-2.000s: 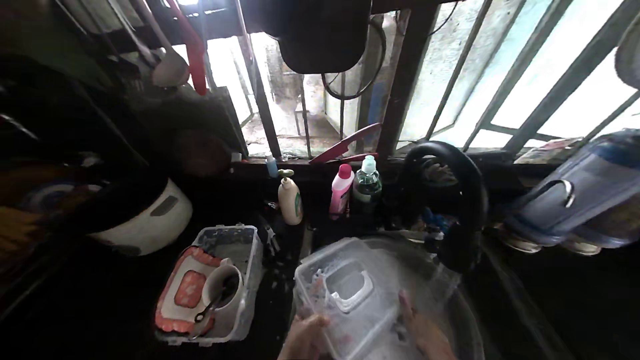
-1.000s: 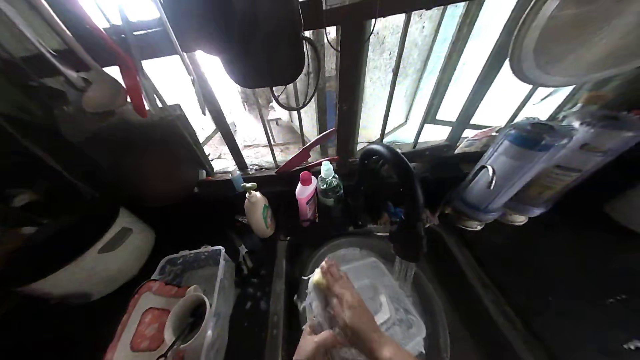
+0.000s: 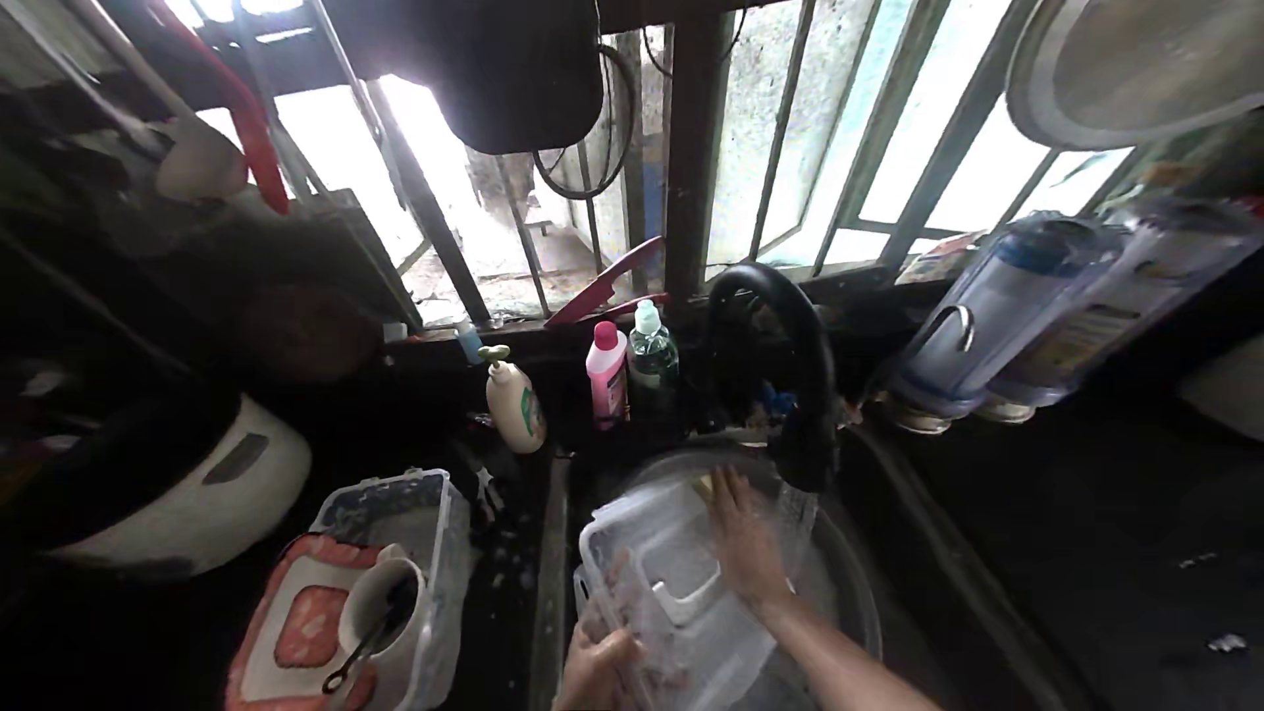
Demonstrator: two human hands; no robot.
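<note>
My left hand (image 3: 602,657) grips the near left edge of a clear plastic lid (image 3: 681,563) with a white handle, tilted over a large round basin (image 3: 864,583) in the sink. My right hand (image 3: 743,533) lies on the lid's far right part, pressing a yellowish sponge (image 3: 704,486) that is mostly hidden under the fingers. Water runs from the black faucet (image 3: 820,346) just right of that hand, into the basin.
Left of the sink, a clear plastic container (image 3: 449,553) holds a red-and-white dish (image 3: 306,622) and a white mug (image 3: 410,632). Behind stand a pump bottle (image 3: 515,407), a pink bottle (image 3: 607,375) and a green bottle (image 3: 653,360). A white pot (image 3: 217,494) is at left.
The right hand has moved from near the left hand to the lid's far side, with the sponge. The lid was tilted up two seconds ago. The view has shifted.
</note>
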